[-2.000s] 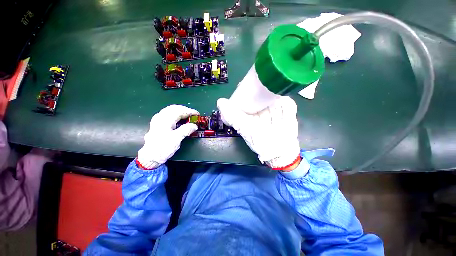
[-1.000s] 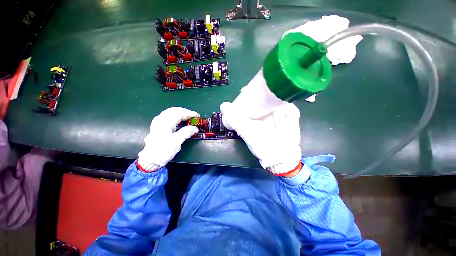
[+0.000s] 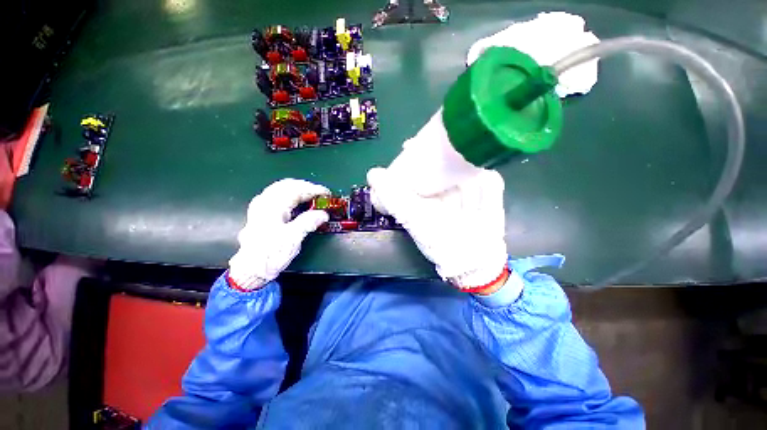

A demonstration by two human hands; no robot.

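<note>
A populated circuit board (image 3: 357, 217) lies at the near edge of the green bench mat. My left hand (image 3: 276, 231), in a white glove, grips its left end beside the yellow-green and red coil. My right hand (image 3: 458, 222), also gloved, is closed around the white barrel of the glue syringe (image 3: 431, 158), over the board's right end. The syringe tilts, its green cap (image 3: 503, 107) up and to the right, with a clear hose curving from it. The needle tip is hidden behind my right hand.
Three more boards (image 3: 320, 126) stand in a stack of rows behind the held one. A single board (image 3: 87, 155) lies at left. A white cloth (image 3: 572, 52) lies behind the cap. A metal stand (image 3: 410, 12) is at the back. A red-lined tray (image 3: 151, 357) and a person's pink sleeve (image 3: 29, 323) are at lower left.
The syringe's green cap has swung a little to the right, and the hose has shifted right with it. Both hands stay at the same board.
</note>
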